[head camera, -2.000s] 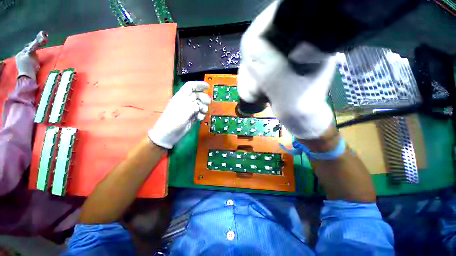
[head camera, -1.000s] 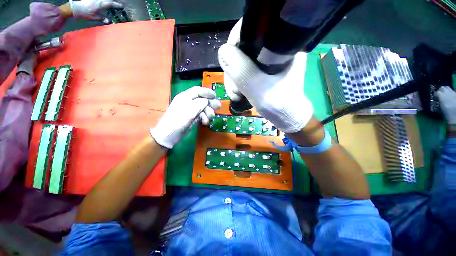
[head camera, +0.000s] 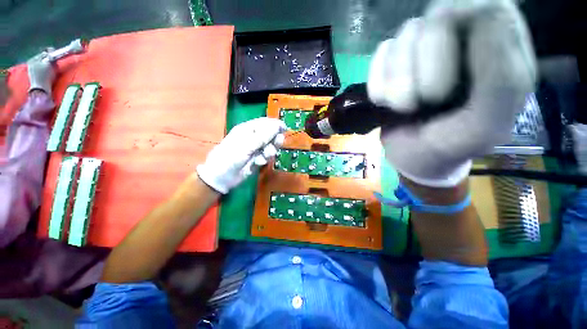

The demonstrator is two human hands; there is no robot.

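Observation:
The orange-brown fixture (head camera: 264,218) lies in front of me with three green circuit boards in its slots, one of them the near board (head camera: 318,209). My right hand (head camera: 450,90), white-gloved and blurred, is shut on the black electric screwdriver (head camera: 354,112), tilted nearly flat above the far board. Its thin bit points left to the fingertips of my left hand (head camera: 241,154). Those gloved fingers are pinched together at the fixture's left edge; whether they hold a screw is too small to tell.
The black screw tray (head camera: 270,67) with loose screws is beyond the fixture. Pale-green bars (head camera: 63,199) lie on the red mat (head camera: 154,115) at left. A person's gloved hand (head camera: 42,72) holds a pale piece there. Metal strips (head camera: 515,199) on cardboard and a cord are at right.
The screwdriver has swung from upright over the far board to nearly flat, its bit now at my left fingertips. My right hand moved right and nearer the camera. The neighbour's arm at left drew back.

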